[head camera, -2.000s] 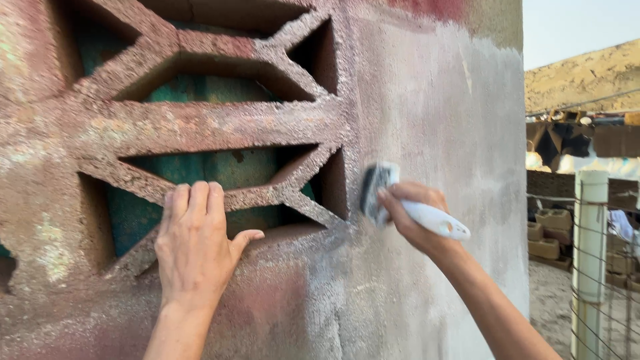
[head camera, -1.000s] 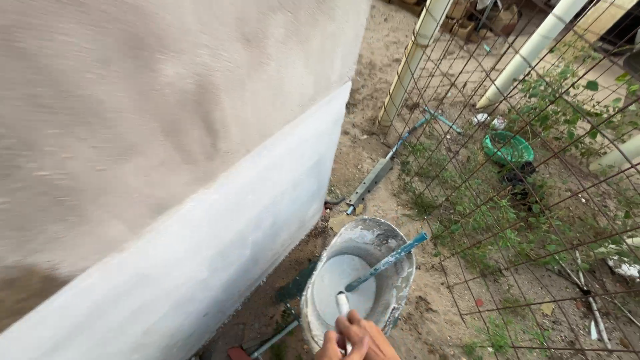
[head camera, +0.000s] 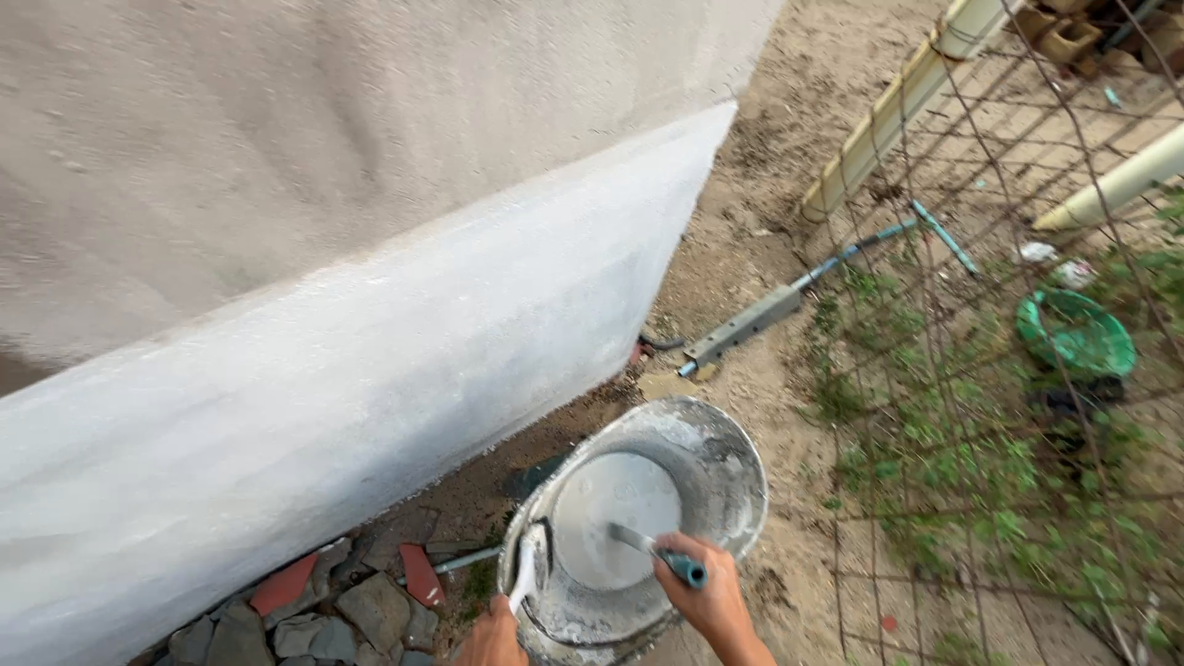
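A battered bucket (head camera: 731, 435), its walls crusted with dried paint, holds a pale whitish liquid (head camera: 615, 504). My left hand (head camera: 495, 636) is at the bucket's near left rim, closed on the white handle of a paintbrush (head camera: 524, 573) whose head rests against the inner wall. Above the bucket, my right hand (head camera: 710, 592) grips a blue-green pipe (head camera: 683, 566); its far end dips into the liquid. Left of the bucket stands the wall, its lower band (head camera: 370, 370) white and its upper part (head camera: 324, 139) rough and beige.
Broken stones (head camera: 375, 610) and red tile pieces (head camera: 282, 585) lie along the wall's foot. A perforated metal bar (head camera: 745, 324) with a blue pipe lies on the sand. To the right are a rusty wire fence (head camera: 925, 370), pale posts (head camera: 879, 129), weeds and a green basin (head camera: 1078, 333).
The view has swung down from the wall's openwork blocks to the bucket. Two seconds ago the right hand held the brush at the wall; now the left hand holds it and the right grips the pipe.
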